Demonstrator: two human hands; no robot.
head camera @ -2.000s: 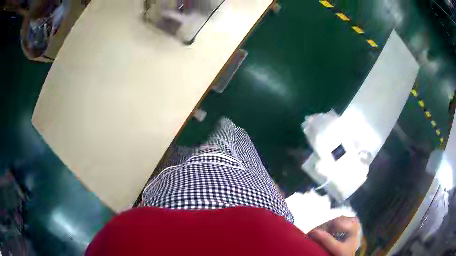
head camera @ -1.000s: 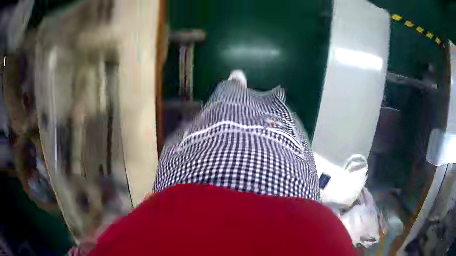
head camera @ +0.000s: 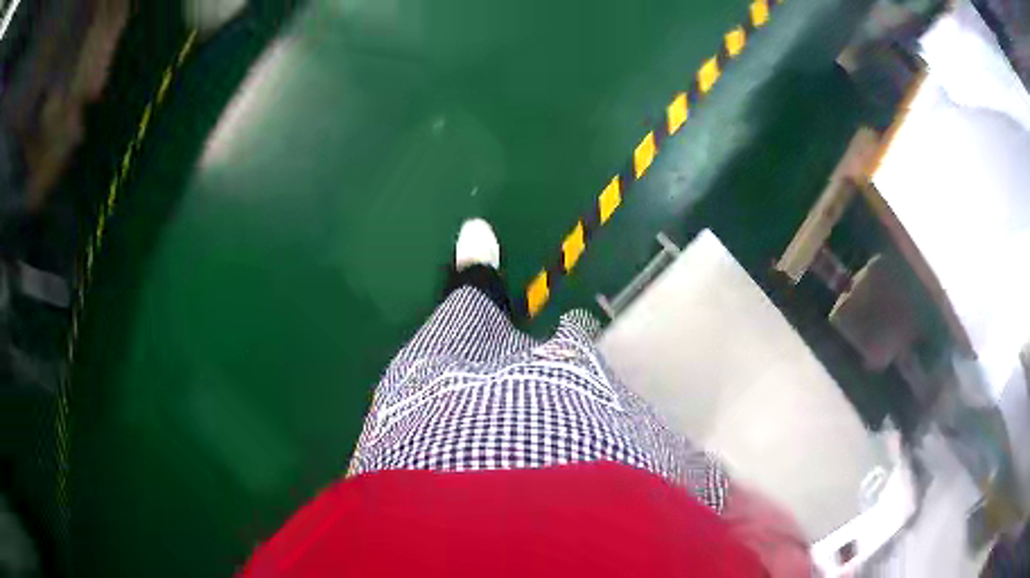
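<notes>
No hand shows in the picture. Nearest in front of me is the black-and-white checked apron (head camera: pixel 497 412), hanging over my legs below a red garment. A pale board (head camera: pixel 734 384), like a bench seat, stands close at the right of the apron. White cloth (head camera: pixel 887 514) lies at its near end at the lower right, partly cut off and blurred, with a small dark label (head camera: pixel 846 552) on it. A white shoe tip (head camera: pixel 478 244) shows beyond the apron on the green floor.
Green floor (head camera: pixel 294 260) lies ahead and to the left. A yellow-black tape line (head camera: pixel 644 155) runs diagonally past the board. A bright white table (head camera: pixel 960 158) with a wooden edge stands at the far right. Another thin tape line (head camera: pixel 116 186) runs along the left.
The view has turned and moved; the cream table at the left is gone, and floor with tape lines shows instead. The board is now nearer. The hand seen two seconds ago is out of view.
</notes>
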